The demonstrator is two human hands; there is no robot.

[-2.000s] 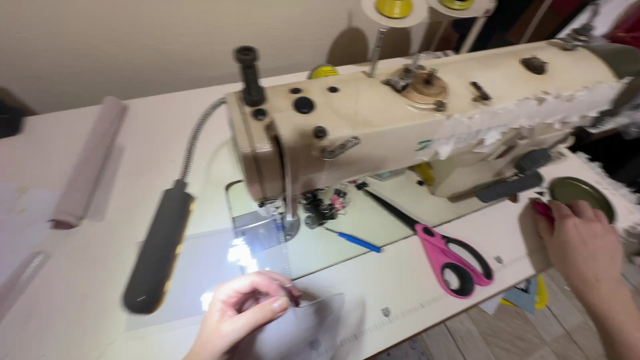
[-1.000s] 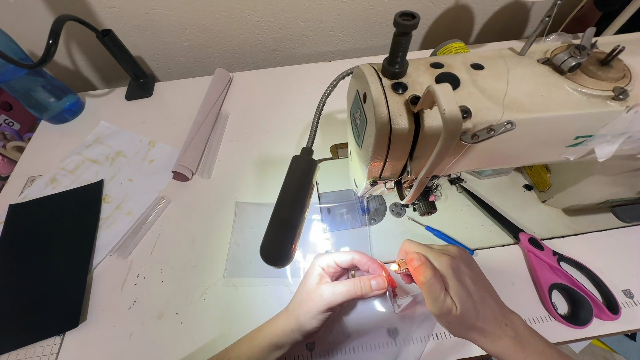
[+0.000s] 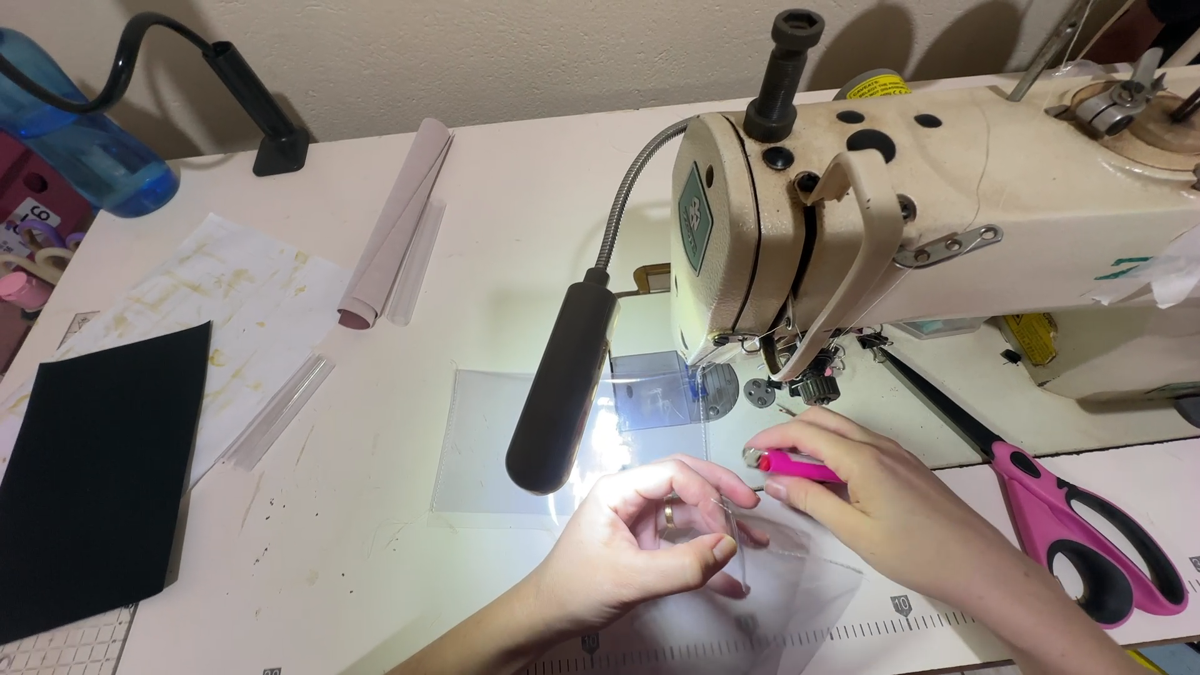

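Between its thumb and fingers my left hand (image 3: pixel 656 539) grips the edge of a clear plastic sheet (image 3: pixel 816 600), which hangs over the table's front edge. Close by on the right, my right hand (image 3: pixel 853 487) holds a pink lighter (image 3: pixel 797 466), its metal top pointing at the left hand. No flame shows. Another clear stitched plastic piece (image 3: pixel 487 450) lies flat beneath the black lamp (image 3: pixel 562 389), reaching toward the needle area of the sewing machine (image 3: pixel 844 216).
Pink-handled scissors (image 3: pixel 1059 525) lie at the right, blades toward the machine. To the left are a black sheet (image 3: pixel 103 478), stained white paper (image 3: pixel 216 309), clear strips (image 3: pixel 281 412) and a rolled pinkish sheet (image 3: pixel 398 225). A blue bottle (image 3: pixel 84 141) stands by a black gooseneck stand (image 3: pixel 253 103).
My right hand has come from the machine's far right to beside my left hand. A second ago the hands were close together with an orange glow between them; now they are slightly apart.
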